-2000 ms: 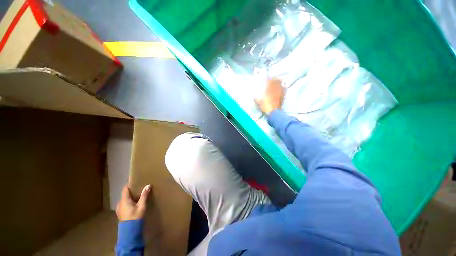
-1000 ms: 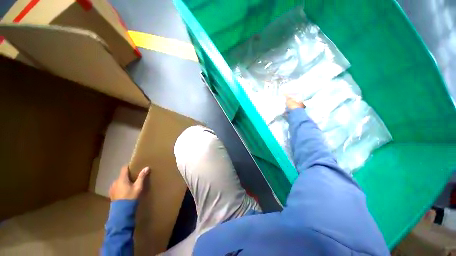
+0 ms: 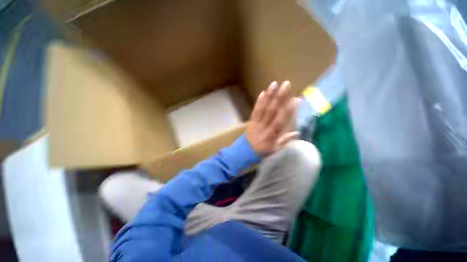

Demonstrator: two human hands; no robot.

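The view is blurred. An open brown carton point(image 3: 189, 46) stands in front of me with a white sheet point(image 3: 207, 117) at its bottom. My left hand point(image 3: 271, 120) is empty, fingers extended, over the carton's near right edge. Large grey-white goods in shiny clear plastic point(image 3: 404, 123) fill the right side, close to the camera and in front of part of the green tote point(image 3: 335, 179). My right hand is not visible, so what holds the plastic-covered goods cannot be seen.
A carton flap point(image 3: 102, 112) stands out at the left. White sheets point(image 3: 41, 204) lie at the lower left. My knees are against the carton's near side. A short piece of yellow floor line point(image 3: 317, 100) shows between carton and tote.
The view has swung left toward the carton. My left hand has let go of the carton flap and is open. My right hand has left the tote and gone from view; large bagged goods now appear at right.
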